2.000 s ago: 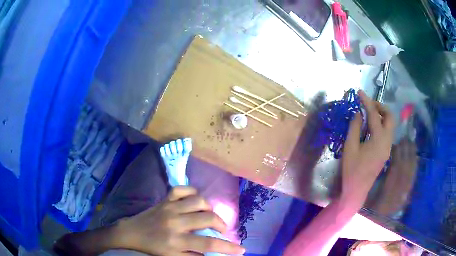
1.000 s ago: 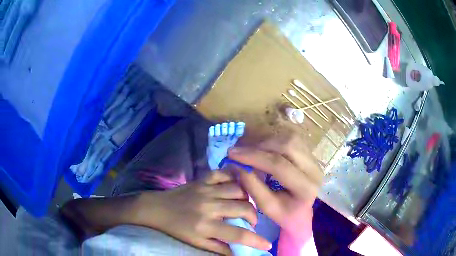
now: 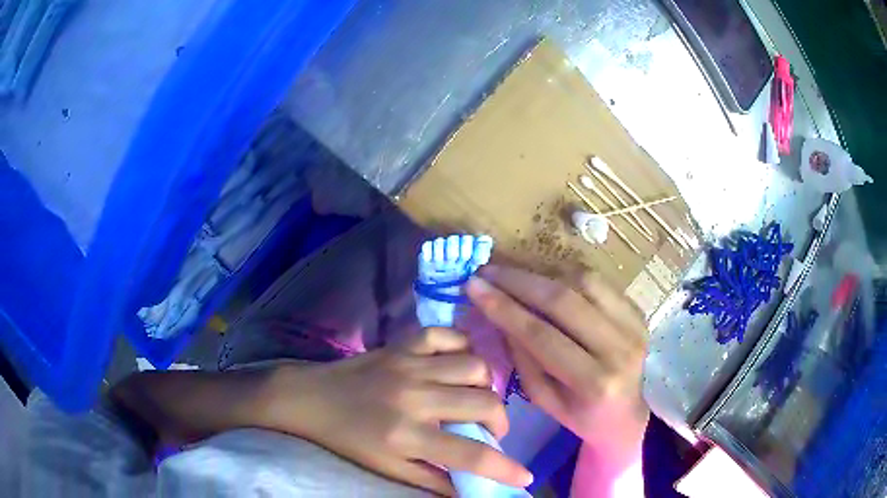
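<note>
A pale blue doll leg (image 3: 449, 255) is held over my lap, toes towards the bench. My left hand (image 3: 399, 409) is closed around its shin. A thin dark blue strap (image 3: 440, 290) lies across the foot below the toes. My right hand (image 3: 569, 340) has its thumb and fingertips at the strap's right side, against the foot; the fingers hide that end of the strap. A tangled dark blue strap pile (image 3: 744, 277) lies on the metal bench at the right.
A cardboard mat (image 3: 515, 136) bears a small white cup (image 3: 589, 227) and several swabs and sticks (image 3: 622, 206). A large blue bin (image 3: 185, 136) rises at left, with a leg-filled bin (image 3: 224, 233) beside my lap. A glue bottle (image 3: 827, 165), red-handled tool (image 3: 782, 102) and phone (image 3: 725, 44) lie at upper right.
My right hand has moved from the strap pile to the foot. The strap, bunched at the fingers one second ago, now lies across the foot. My left hand keeps holding the leg.
</note>
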